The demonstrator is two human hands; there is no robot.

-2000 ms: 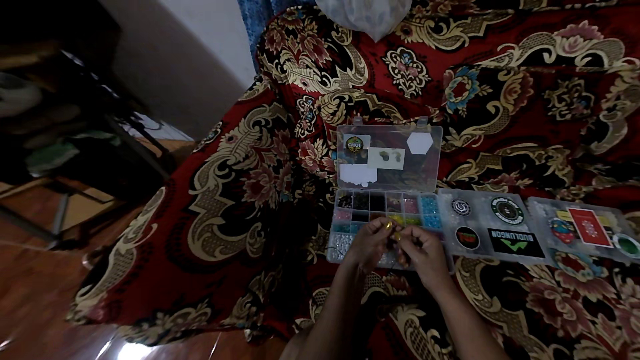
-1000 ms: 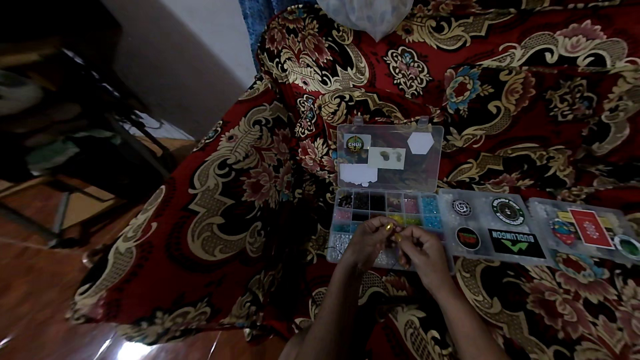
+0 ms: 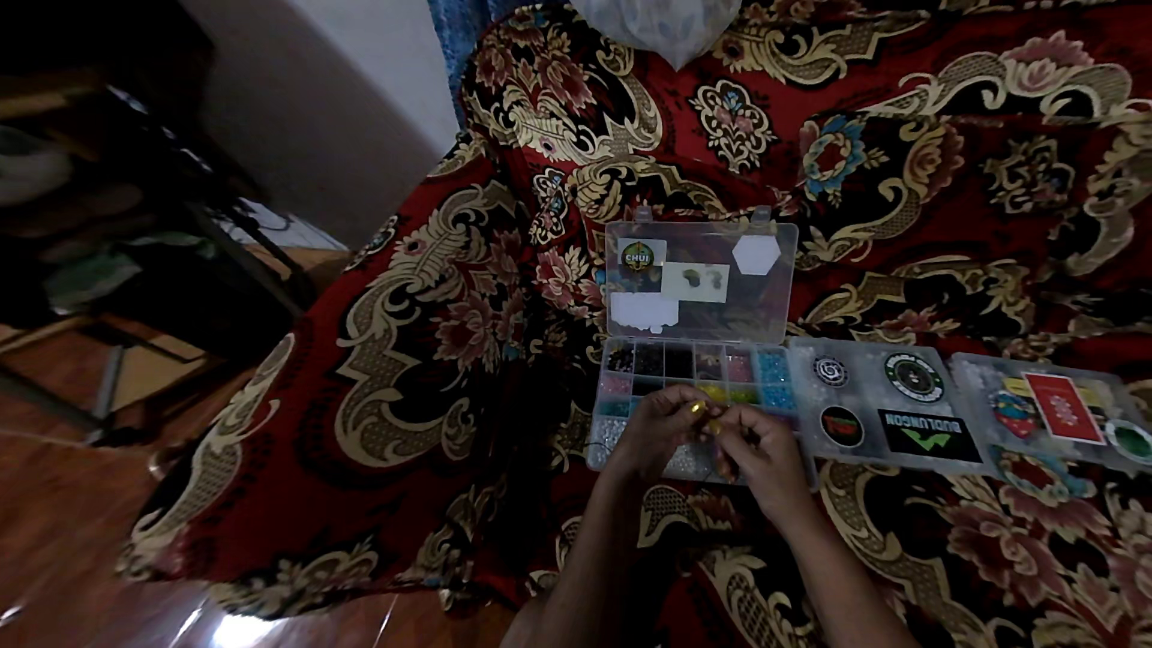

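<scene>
Over the front part of an open plastic bead organizer (image 3: 594,450), my left hand (image 3: 661,430) and my right hand (image 3: 756,445) meet at the fingertips. The fingers of both are pinched close together; whatever is between them is too small and dark to make out. A thin dark strand shows by the organizer's left edge, near my left hand. Compartments hold black, pink, blue, yellow-green and clear beads (image 3: 776,367). Its clear lid (image 3: 702,319), bearing stickers and paper pieces, stands raised behind. My hands hide several compartments.
Right of the organizer lie a closed plastic case with round stickers (image 3: 864,360) and another stickered case (image 3: 972,369) with a red card. All rest on a sofa with a red patterned cover (image 3: 405,360). A pale bag (image 3: 657,22) is at the top; a dark rack (image 3: 108,378) stands left.
</scene>
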